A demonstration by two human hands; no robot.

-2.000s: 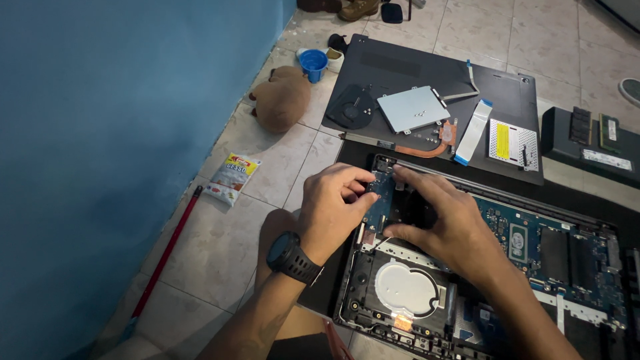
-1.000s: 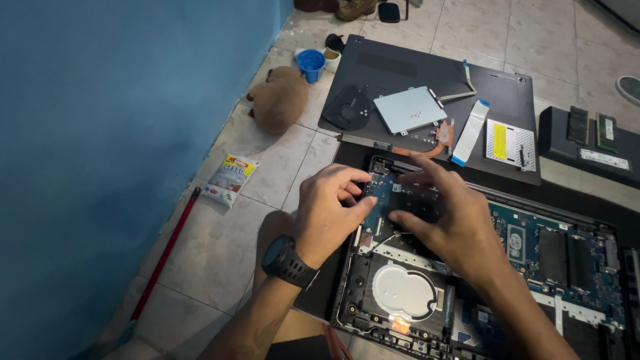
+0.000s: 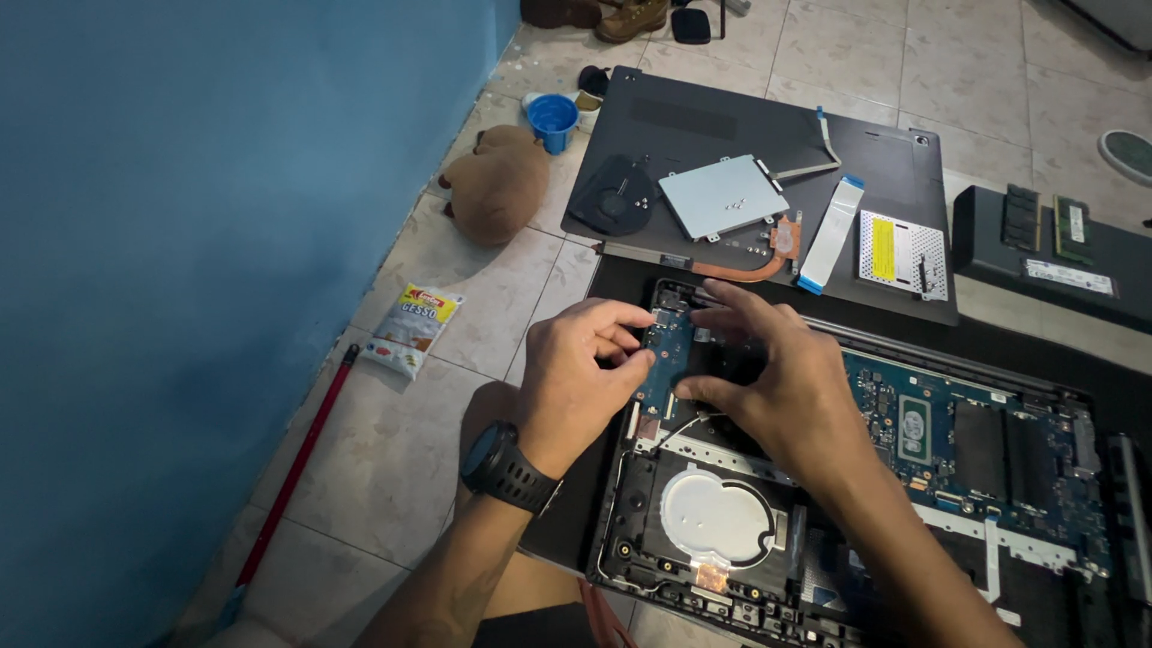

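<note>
An opened laptop chassis (image 3: pixel 720 468) shows its motherboard (image 3: pixel 913 423) at the right. At its upper left corner sits a small blue circuit board (image 3: pixel 668 355), between my two hands. My left hand (image 3: pixel 585 378), with a black watch on the wrist, has its thumb and fingertips on the board's left edge. My right hand (image 3: pixel 778 387) is curved at the board's right edge, thumb low and fingers high; whether it grips the board is hard to tell. A thin black cable (image 3: pixel 679 432) lies just below the board.
Behind the chassis lies the laptop's bottom cover (image 3: pixel 684 117), bearing a fan (image 3: pixel 615 196), a touchpad module (image 3: pixel 724 196), a copper heat pipe (image 3: pixel 747 270), a ribbon cable (image 3: pixel 832 236) and a perforated metal bracket (image 3: pixel 903 255). Memory modules (image 3: pixel 1071 229) rest on a black box (image 3: pixel 976 211) at right.
My right hand's fingers have shifted at the small board, and more of the board shows between the hands than two seconds ago. My left hand stays in about the same place.
</note>
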